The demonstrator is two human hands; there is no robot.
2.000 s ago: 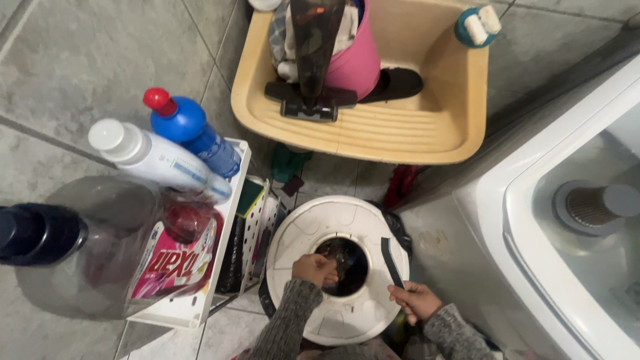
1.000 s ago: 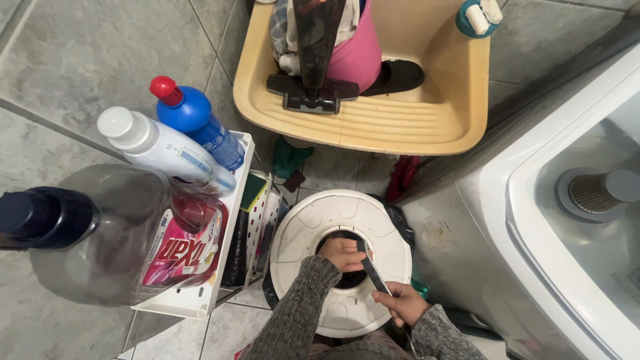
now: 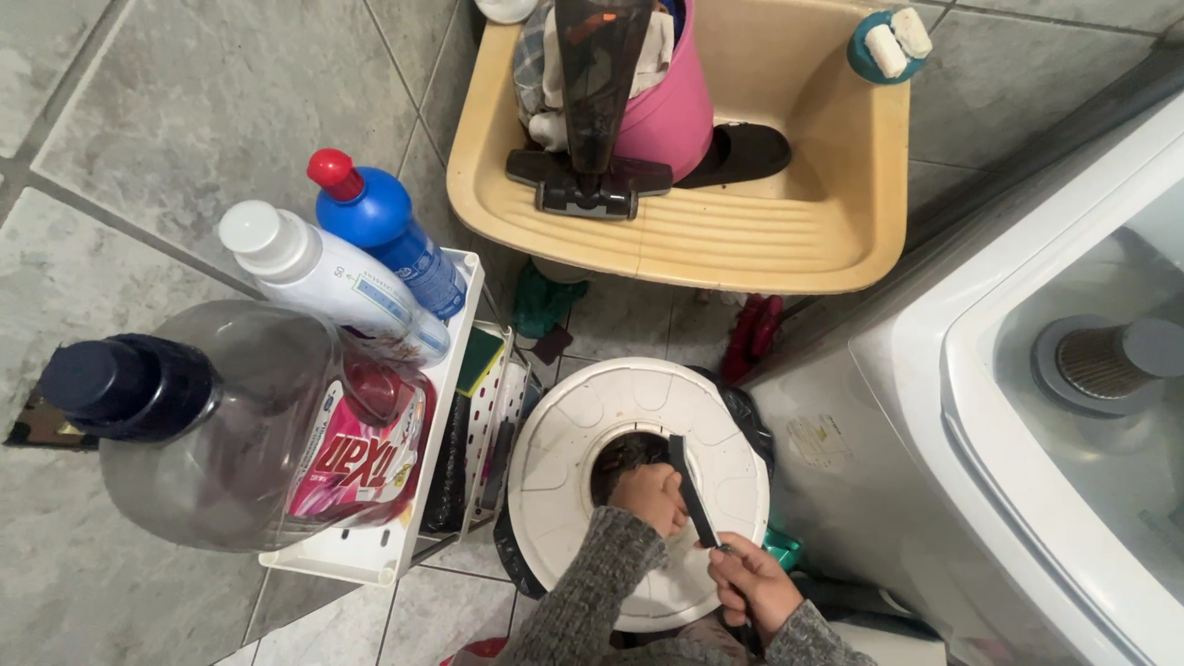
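Note:
My right hand [image 3: 754, 585] grips one end of a slim black bar-shaped part [image 3: 692, 490], which slants up and left over the white round bin lid [image 3: 555, 518]. Close beside the bar, my left hand [image 3: 647, 499] is over the lower right edge of the lid's round opening, fingers curled; whether it pinches anything cannot be seen. Dark contents [image 3: 629, 455] show inside the opening, and a black bag [image 3: 740, 412] sticks out around the bin's rim. Both wrists are in grey knitted sleeves.
On the left, a white shelf [image 3: 453, 342] holds detergent bottles. A beige laundry sink [image 3: 768, 268] with a vacuum cleaner head [image 3: 587, 190], a pink bucket [image 3: 671, 120] and a black slipper [image 3: 749, 153] stands ahead. At right is a washing machine [image 3: 888, 462] with a filter [image 3: 1096, 361] on it.
Two seconds ago my left hand was in the lid's opening, apart from the bar. One second ago it was at the bar's upper end; now it is lower, near the bar's middle.

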